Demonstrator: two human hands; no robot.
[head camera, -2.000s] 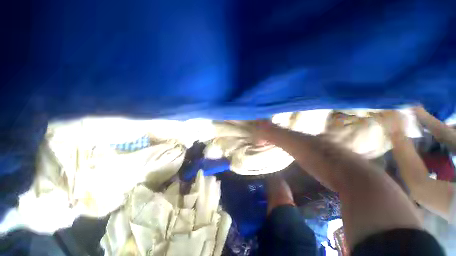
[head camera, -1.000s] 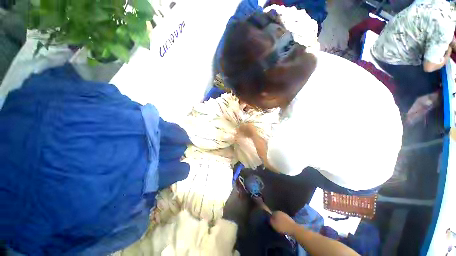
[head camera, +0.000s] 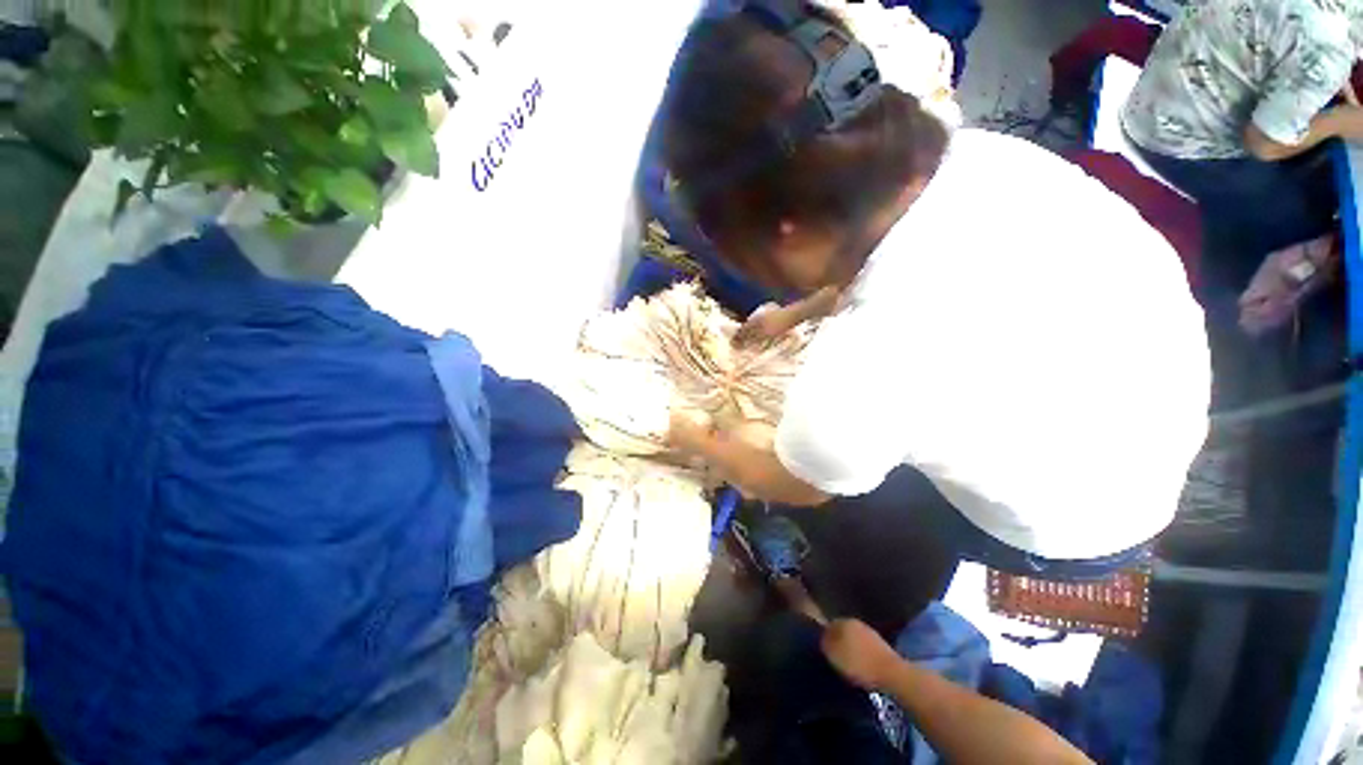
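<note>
Cream fabric bundles (head camera: 620, 561) lie in gathered folds at the lower middle, with more ruffled pieces (head camera: 561, 702) at the bottom edge. My right hand (head camera: 860, 653) reaches in from the lower right, to the right of the bundles and apart from them. It is small and its fingers are unclear; no cloth shows in it. My left hand is not in view. A co-worker (head camera: 1017, 344) in a white top bends over a fanned cream bundle (head camera: 695, 359), with both hands on it. A bit of blue crate (head camera: 725, 516) shows beside the bundles.
A large blue garment heap (head camera: 254, 493) covers the left side, by a white ledge (head camera: 501, 194) with green plants (head camera: 299, 105). A reddish-brown woven mat (head camera: 1069, 598) lies on a white bench. A blue table edge (head camera: 1323, 598) runs down the right. Another person (head camera: 1248, 90) sits at upper right.
The co-worker's second hand now shows on the fanned bundle, and the head has turned slightly. My right hand has shifted slightly right in view. The blue cloth that filled the earliest view now lies left.
</note>
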